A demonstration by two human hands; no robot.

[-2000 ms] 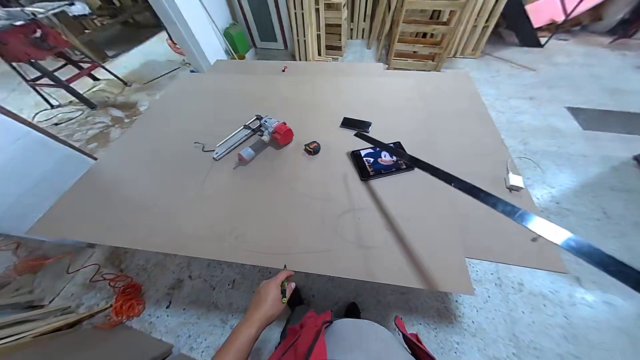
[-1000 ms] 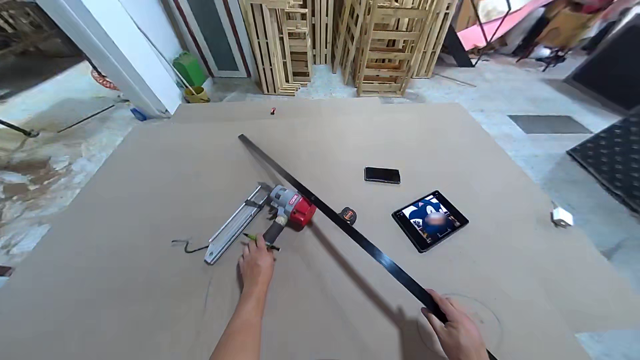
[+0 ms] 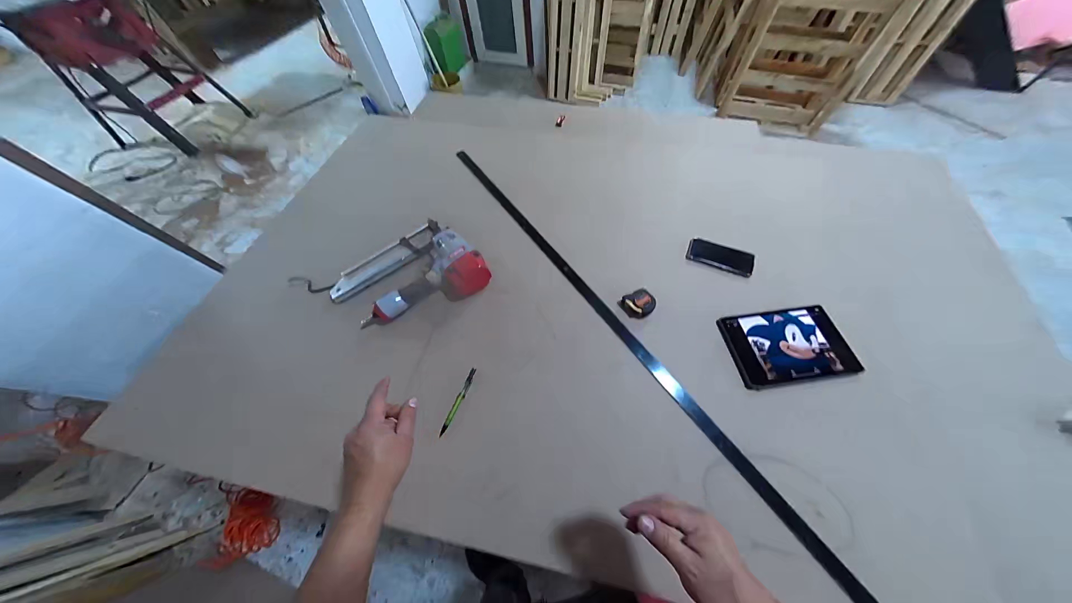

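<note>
My left hand [image 3: 381, 444] hangs over the brown board [image 3: 536, 469] with its fingers apart and nothing in it. Just right of it lies a green and black pen [image 3: 458, 404]. A long dark metal strip [image 3: 603, 310] lies diagonally across the board. Left of the strip, my right hand [image 3: 687, 536] is empty, its fingers loosely curled. A red and grey pneumatic nailer [image 3: 448, 268] rests on its side at the left. Beside the strip is a small tape measure [image 3: 638, 303]. A black phone [image 3: 720, 257] and a tablet [image 3: 790, 345] showing a blue cartoon figure lie to the right.
Wooden frames [image 3: 779, 59] stand behind the board's far edge. A small red item [image 3: 560, 121] lies near that edge. A white panel [image 3: 92, 293] is at the left. Below the near left edge are a coiled orange hose [image 3: 249, 523] and timber strips [image 3: 100, 553] on the floor.
The right hand has let go of the metal strip, which now lies on the board. The pen, in my left hand a second ago, now lies on the board.
</note>
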